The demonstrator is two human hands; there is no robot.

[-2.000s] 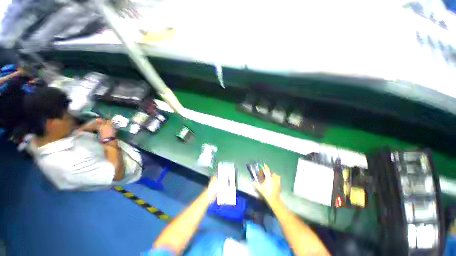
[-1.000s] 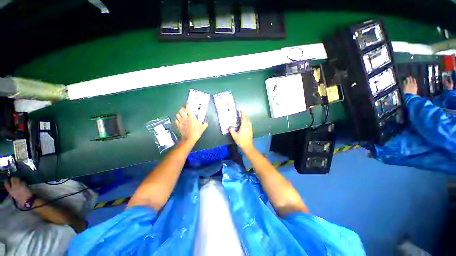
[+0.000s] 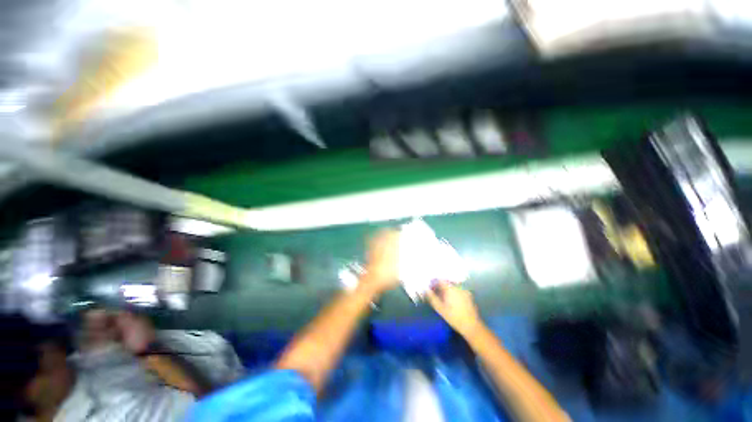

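Note:
The frame is strongly blurred. Bright white flat pieces [image 3: 425, 257], which look like the phone assemblies, lie between my hands over the green bench [image 3: 321, 317]; I cannot tell how many. My left hand [image 3: 382, 262] is at their left side, its fingers blurred. My right hand [image 3: 453, 303] is at their lower right edge, fingertips touching or very near them. Whether either hand grips a piece is not clear. A small clear bag [image 3: 352, 276] lies just left of my left hand.
White shallow box [image 3: 554, 246] at right, yellow block [image 3: 636, 246] beside it, black phone tray [image 3: 701, 198] further right. Another phone tray [image 3: 445, 138] at the back. Solder spool [image 3: 280, 266] at left. A person's hands [image 3: 119, 330] at far left. White shelf [image 3: 330, 49] above.
The view has tilted up and swung left, showing the shelf and the neighbouring person again. The two phone assemblies, distinct and apart a second ago, now blur into one bright patch between my hands.

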